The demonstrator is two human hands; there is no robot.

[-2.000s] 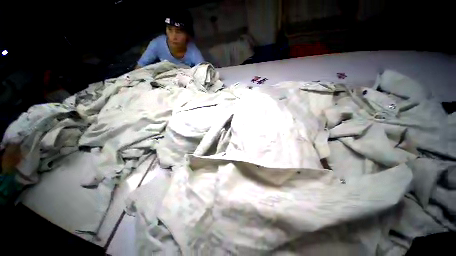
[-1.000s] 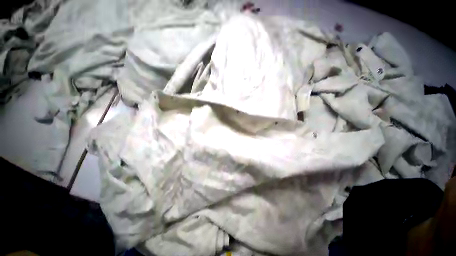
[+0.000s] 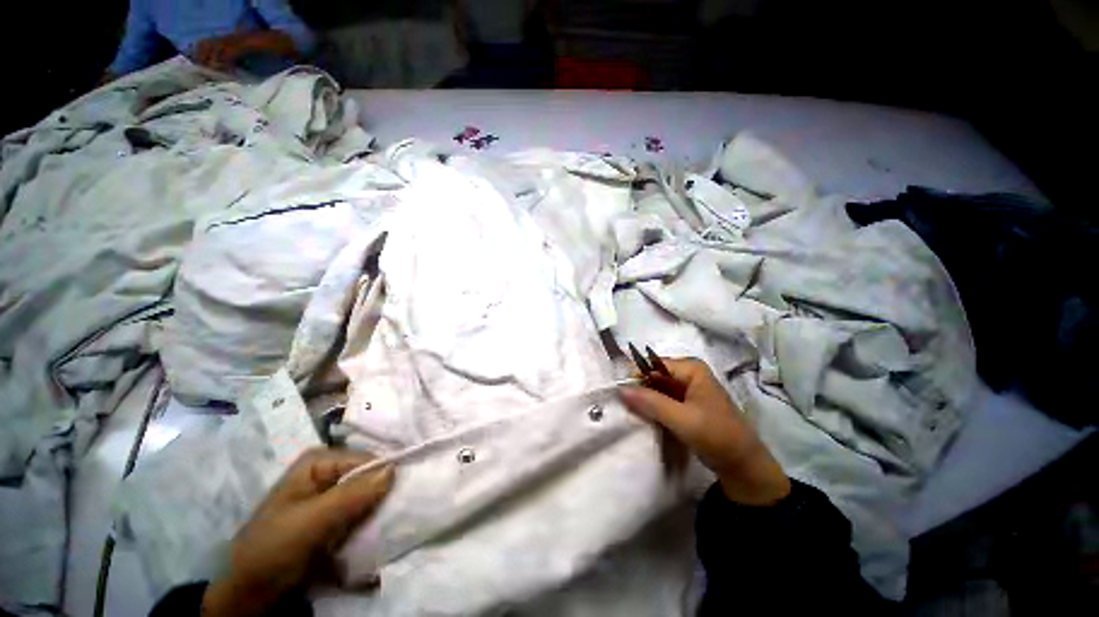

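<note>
A pale jacket (image 3: 530, 506) is stretched between my hands at the lower middle, its button-bearing strip running slantwise with two round metal snap buttons showing. My left hand (image 3: 307, 512) pinches the strip's left end between thumb and fingers. My right hand (image 3: 699, 416) pinches the strip's right end and also holds thread snips (image 3: 648, 360), whose two dark pointed blades stick up, slightly apart, above the fingers. The snips' handle is mostly hidden by my fingers.
Crumpled pale garments (image 3: 84, 241) heap at the left, with more at the right (image 3: 844, 325). Dark cloth (image 3: 976, 265) lies at the right edge. The white table (image 3: 820, 127) has red marks at its far side. A person in a blue top (image 3: 205, 30) is across the table.
Both my hands have come into view, holding the jacket's buttoned strip up, with snips in the right. The camera view has shifted and the far table side shows again.
</note>
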